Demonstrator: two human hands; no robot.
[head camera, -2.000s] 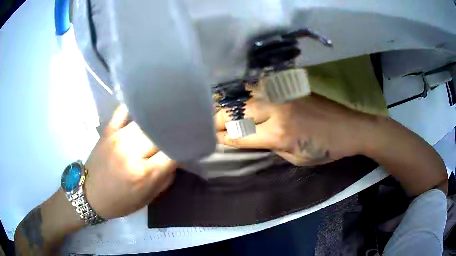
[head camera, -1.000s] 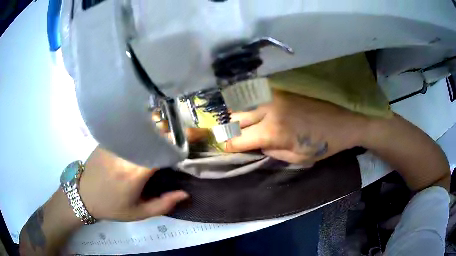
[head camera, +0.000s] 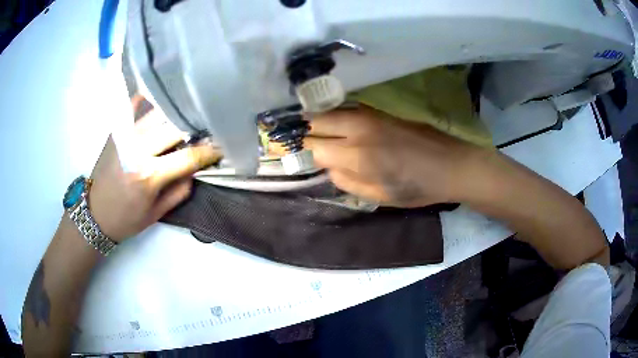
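A dark brown garment panel (head camera: 308, 231) lies on the white table in front of the machine, with a beige edge (head camera: 273, 183) bunched along its top near the needle area. My left hand (head camera: 150, 175) is on the cloth left of the machine head, fingers bent toward the needle area and slightly blurred. My right hand (head camera: 385, 154) is on the cloth right of the head, its fingertips partly hidden behind the tension dials (head camera: 297, 162). An olive-yellow cloth (head camera: 427, 105) lies behind my right hand. The needle and presser foot are hidden by the head.
The white machine head (head camera: 210, 77) and arm span the top of the view. A blue tube (head camera: 107, 28) stands at the upper left. The table's front edge carries a printed ruler scale (head camera: 216, 312). A thin dark metal rod (head camera: 532, 134) lies right of the olive-yellow cloth.
The view has shifted, showing more of the table front. My left hand has moved from the panel's near edge up toward the needle area. The brown panel's right end now hangs straighter, nearer the machine.
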